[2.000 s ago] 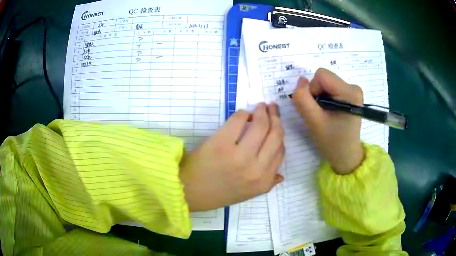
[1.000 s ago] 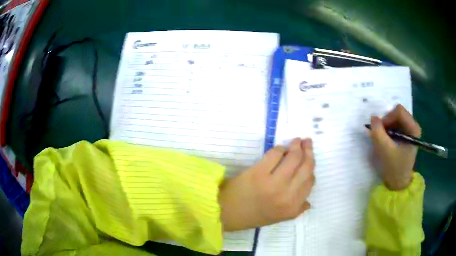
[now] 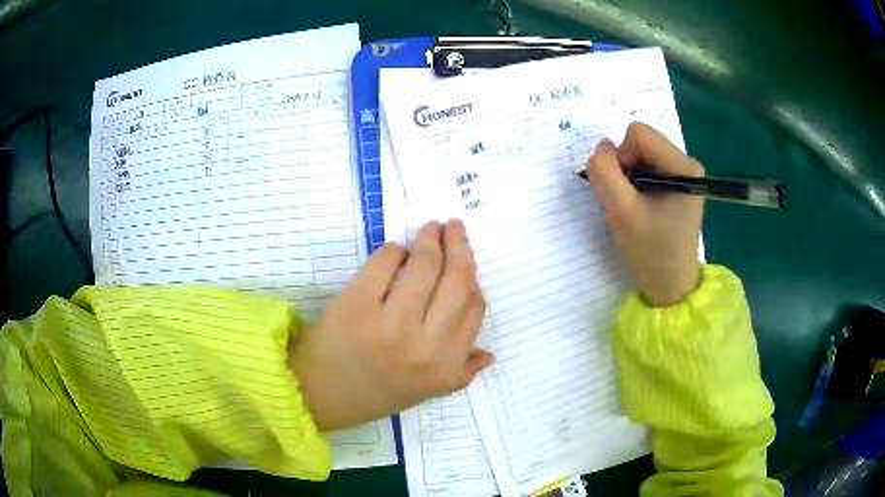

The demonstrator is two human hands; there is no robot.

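Note:
The QC form being filled (image 3: 553,291) lies tilted on a blue clipboard (image 3: 369,136) under its black clip, with another sheet beneath it. My right hand (image 3: 650,214) holds a black pen (image 3: 718,186), its tip at the form's upper middle column. Handwritten entries show at the form's upper left. My left hand (image 3: 393,325) lies flat over the form's left edge, fingers slightly apart, holding nothing. The reference form (image 3: 233,223) with handwritten rows lies left of the clipboard, its lower part covered by my left sleeve.
A thin black cable (image 3: 60,209) lies on the green bench (image 3: 786,262) at the left. A black block (image 3: 859,354) with a blue item beside it is at the right edge. A small white and yellow item (image 3: 558,487) shows at the clipboard's lower edge.
The pen tip has moved from the form's left column to a column further right. The view has shifted. My left hand still rests on the form.

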